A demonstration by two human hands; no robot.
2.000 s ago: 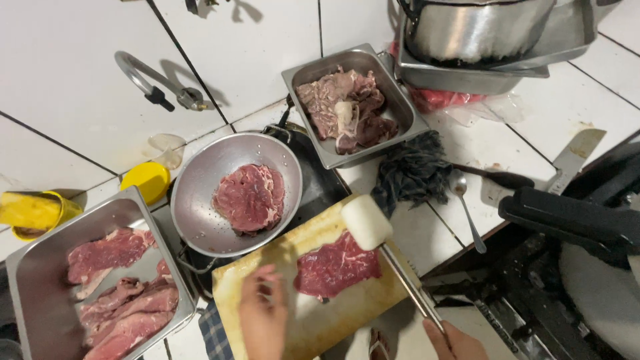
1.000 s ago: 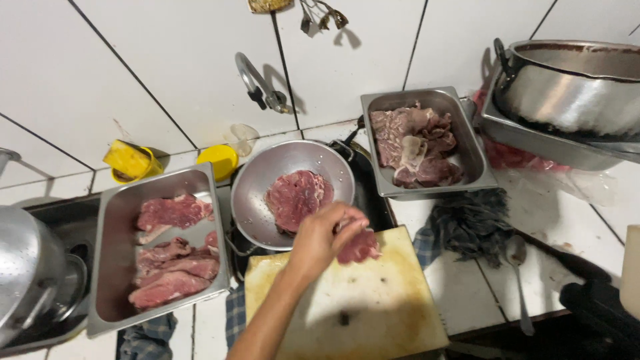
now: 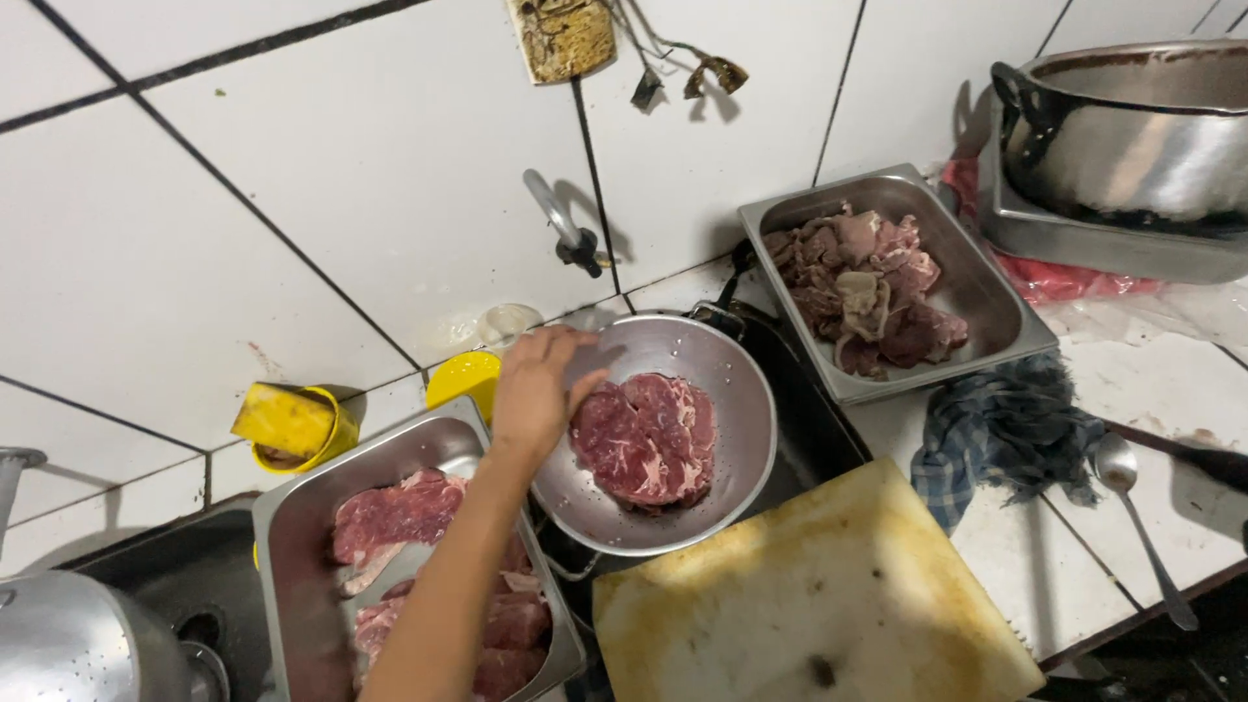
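Note:
My left hand (image 3: 538,395) is over the left edge of a round metal pan (image 3: 751,419), its fingers spread and holding nothing. Flattened raw meat slices (image 3: 643,439) lie in a pile in that pan. Under my forearm sits a steel tray (image 3: 278,556) with more raw meat (image 3: 400,517). A stained cutting board (image 3: 780,595) lies in front of the pan, no meat on it. Behind and right, another steel tray (image 3: 1004,312) holds meat trimmings (image 3: 868,283). My right hand is out of view.
A tap (image 3: 561,219) juts from the tiled wall. Yellow containers (image 3: 307,429) stand at its foot. To the right are a checked cloth (image 3: 1004,439), a spoon (image 3: 1141,526) and a large pot (image 3: 1150,146) on steel trays. A metal colander (image 3: 83,634) is at lower left.
The meat slice from the cutting board now lies in the pan, and my left hand has let go and moved left. The mallet and my right hand, seen two seconds ago, are out of view.

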